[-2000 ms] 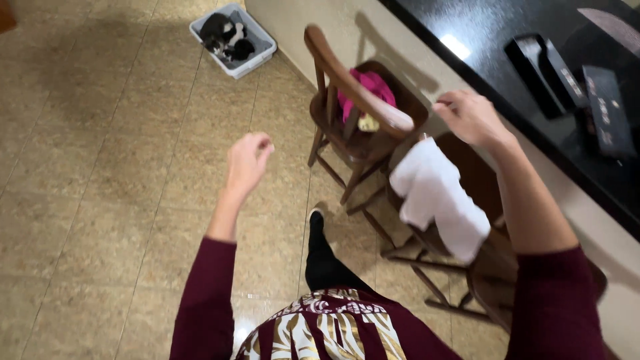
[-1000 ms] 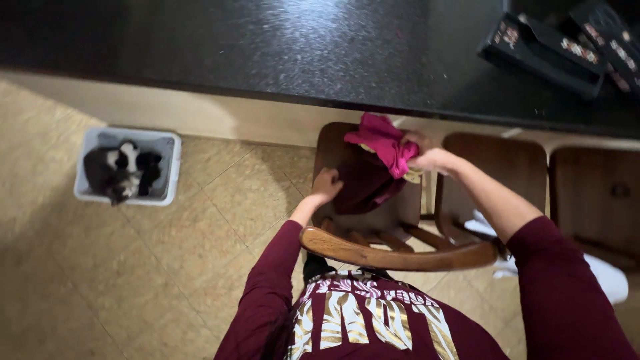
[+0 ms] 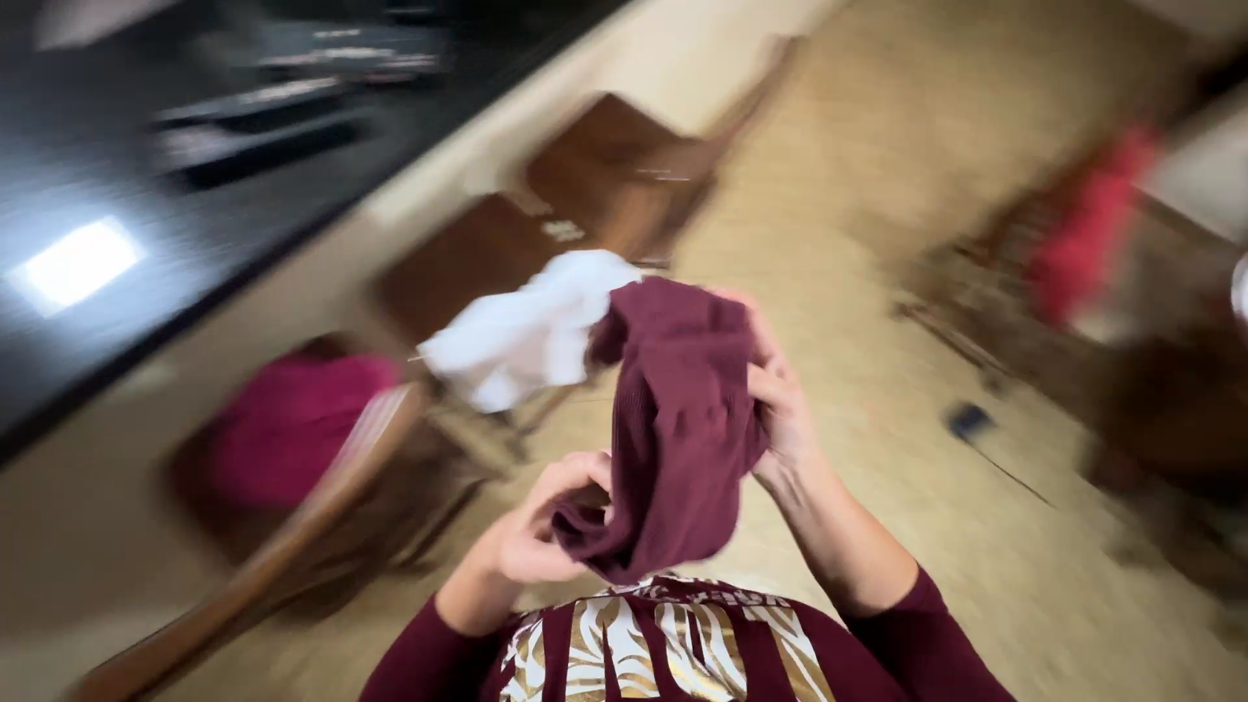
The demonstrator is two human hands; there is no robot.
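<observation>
A maroon ribbed cloth garment [image 3: 682, 419] hangs between my two hands in front of my chest. My left hand [image 3: 551, 522] grips its lower left edge, fingers curled at a folded opening. My right hand [image 3: 780, 400] holds the upper right side, with part of the fingers behind the fabric. Just beyond it, a white cloth [image 3: 531, 331] lies over a wooden chair. A magenta cloth [image 3: 297, 424] rests on the seat of the nearest wooden chair [image 3: 263, 585] at the left.
A black countertop [image 3: 322, 195] with blurred dark boxes [image 3: 263, 122] spans the upper left. More wooden chairs [image 3: 614, 166] stand along it. At the right, a red cloth [image 3: 1097, 234] hangs by dark furniture, and a small dark long-handled object [image 3: 970, 424] lies on the tiled floor.
The maroon garment, on the chair seat beneath the magenta cloth one second ago, is now held up in both hands. The magenta cloth has left my right hand. The view has turned strongly.
</observation>
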